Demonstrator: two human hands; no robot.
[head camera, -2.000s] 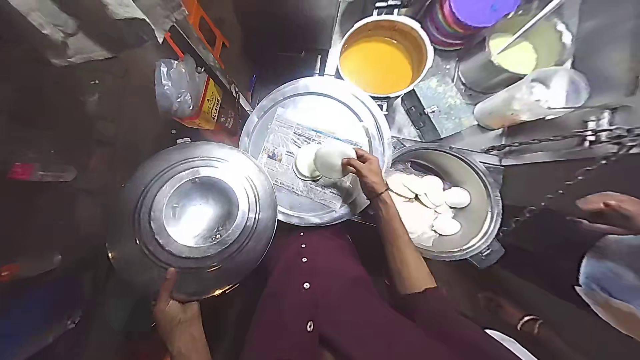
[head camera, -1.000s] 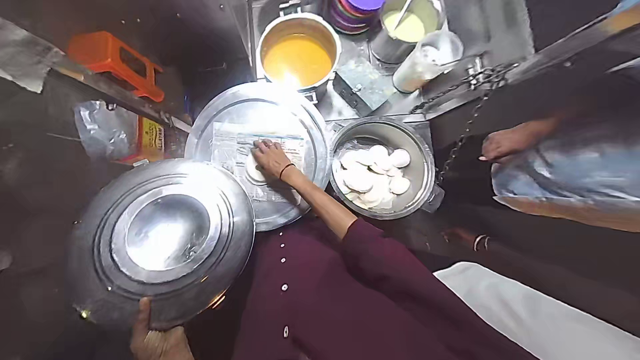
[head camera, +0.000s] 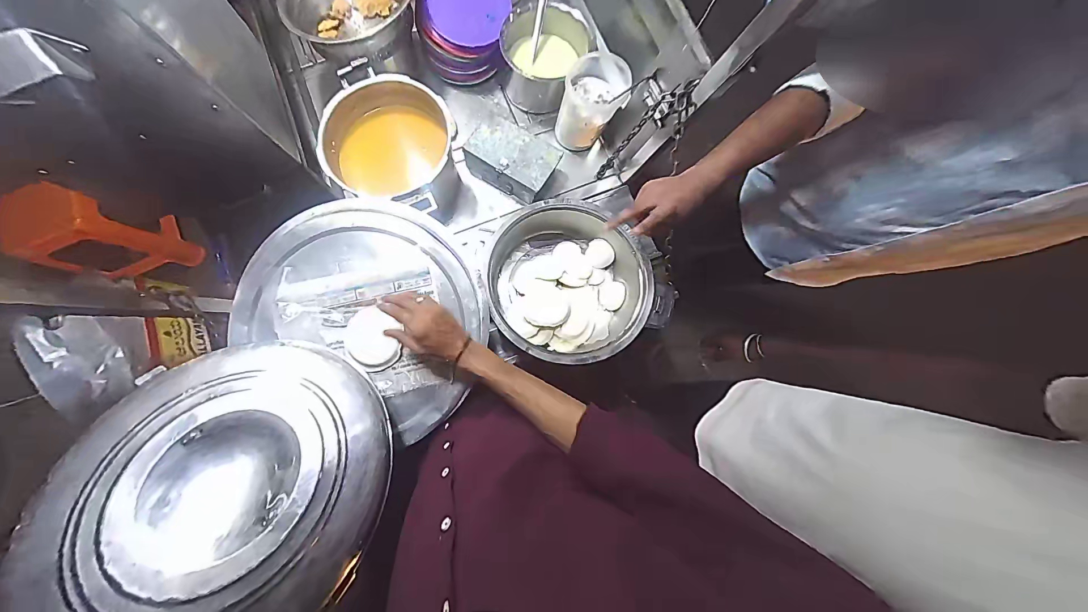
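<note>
My right hand is over a round metal tray, its thumb and fingers at the edge of a flat white round cake. Under the cake lies a printed sheet. To the right, a steel pot contains several similar white cakes. A large domed metal lid fills the lower left and overlaps the tray's edge; my left hand is not visible, hidden or out of frame.
Behind the tray stand a pot of orange liquid, purple-topped stacked plates, a pale-liquid container and a plastic jug. Another person's hand is by the steel pot's rim. An orange stool is at left.
My right hand held up a white cake two seconds ago; now it is low over the tray. My left hand, earlier on the lid, is out of sight. The other person's hand has come to the pot.
</note>
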